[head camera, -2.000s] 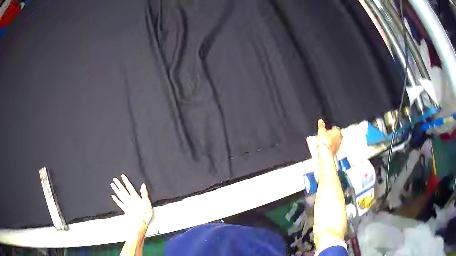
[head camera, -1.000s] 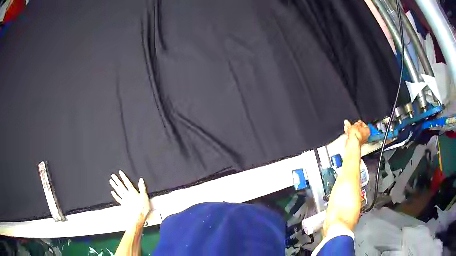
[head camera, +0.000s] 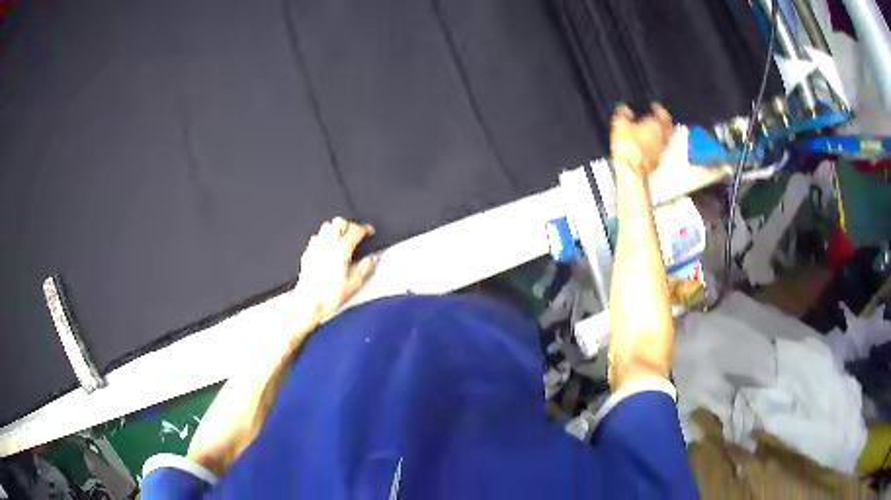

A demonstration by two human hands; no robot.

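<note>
Black fabric (head camera: 234, 127) covers the cutting table, with its dark edge along the pale table border (head camera: 469, 246). My left hand (head camera: 335, 262) rests at the fabric's near edge, fingers loosely bent and thumb apart; no held thing shows. My right hand (head camera: 640, 139) is at the fabric's right part, beside the end-cutter unit, fingers bent. Whether it pinches cloth cannot be told. Several narrow folds run away from it. A narrow mottled cloth weight (head camera: 70, 332) lies across the near edge at the left.
The end-cutter unit (head camera: 586, 244), with a blue clip and white cylinder, sits at the border by my right forearm. A black cable (head camera: 747, 146) hangs beside metal rollers (head camera: 801, 59) at the right. Pale cloth (head camera: 772, 376) and scraps lie below.
My left hand has shifted right along the edge, and its spread fingers are now bent. My right hand has moved away from the blue bracket, leftward onto the fabric. The middle folds have flattened.
</note>
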